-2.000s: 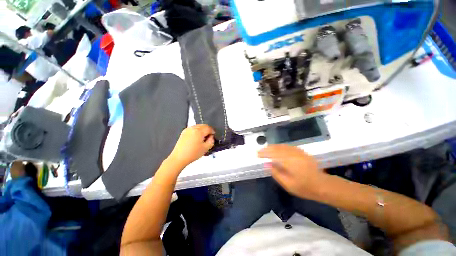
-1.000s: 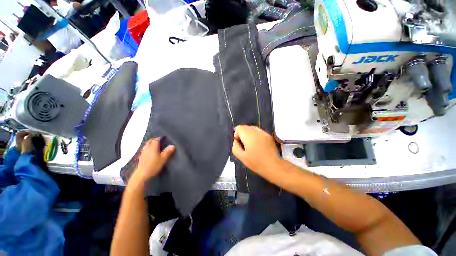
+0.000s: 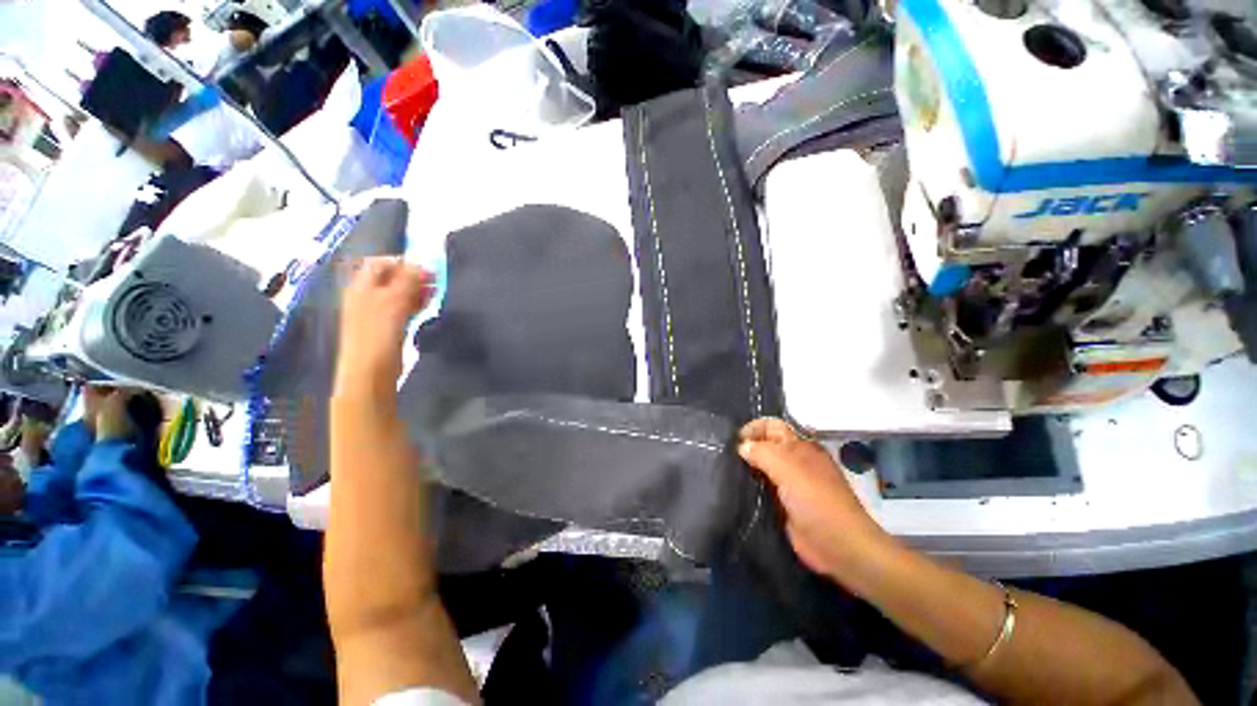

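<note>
A long dark grey strip [image 3: 696,262] with pale stitch lines lies beside the overlock machine and hangs toward the table's front edge. A stitched grey length [image 3: 593,462] folds off to the left over a plain grey cut panel [image 3: 538,297]. My right hand [image 3: 804,497] pinches the strip near the front edge between thumb and fingers. My left hand [image 3: 386,297] is over the gap between the panel and a second grey panel [image 3: 320,324], fingers curled and blurred; whether it holds anything is unclear.
The white and blue overlock machine [image 3: 1061,207] stands at right, with its dark bed plate [image 3: 979,466] in front. A grey motor-like unit [image 3: 172,324] and a person's blue sleeve [image 3: 104,531] are at left. A translucent container [image 3: 503,69] stands behind.
My left hand has moved from the plain panel up to the left. A stitched length now lies folded across that panel. My right hand has moved lower on the strip.
</note>
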